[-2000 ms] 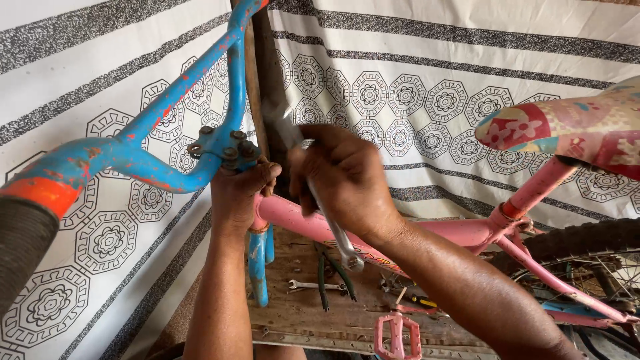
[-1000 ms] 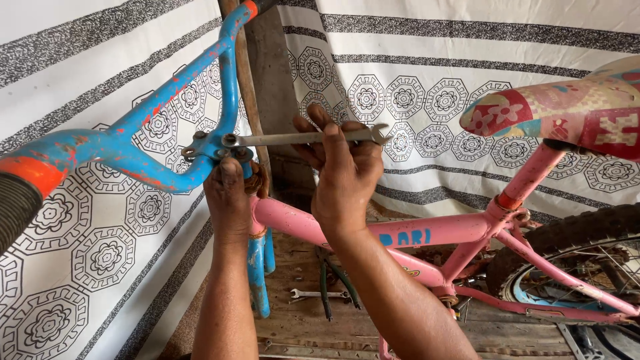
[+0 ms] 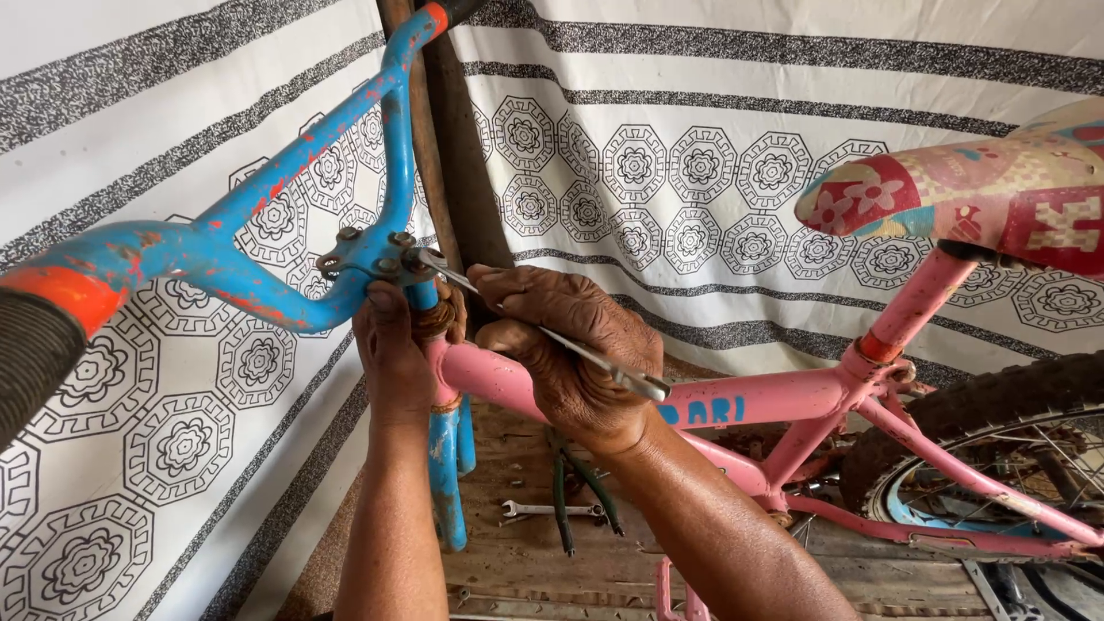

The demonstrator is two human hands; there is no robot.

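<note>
A combination wrench point(image 3: 552, 336) lies in my right hand point(image 3: 582, 354), its ring end over a bolt at the right of the handlebar stem clamp point(image 3: 379, 255) and its other end pointing down to the right. My left hand point(image 3: 397, 354) is wrapped around the head of the bicycle just under the clamp, thumb up against the stem; some of its fingers are hidden behind. The blue handlebar point(image 3: 259, 276), with chipped paint and orange bands, runs through the clamp. Below my left hand show the blue fork point(image 3: 446, 474) and the pink frame point(image 3: 483, 373).
Another wrench point(image 3: 552, 510) and dark-handled pliers point(image 3: 562, 500) lie on the wooden floor point(image 3: 509, 578) below the frame. A patterned saddle point(image 3: 957, 194) and the rear tyre point(image 3: 888, 457) are at the right. A pink pedal point(image 3: 677, 595) shows below. Patterned cloth point(image 3: 690, 52) hangs behind a wooden post point(image 3: 466, 155).
The wrench was off the clamp and upright two seconds ago, then level across it; now it slants down to the right with its ring end at a bolt. My left hand stays under the stem.
</note>
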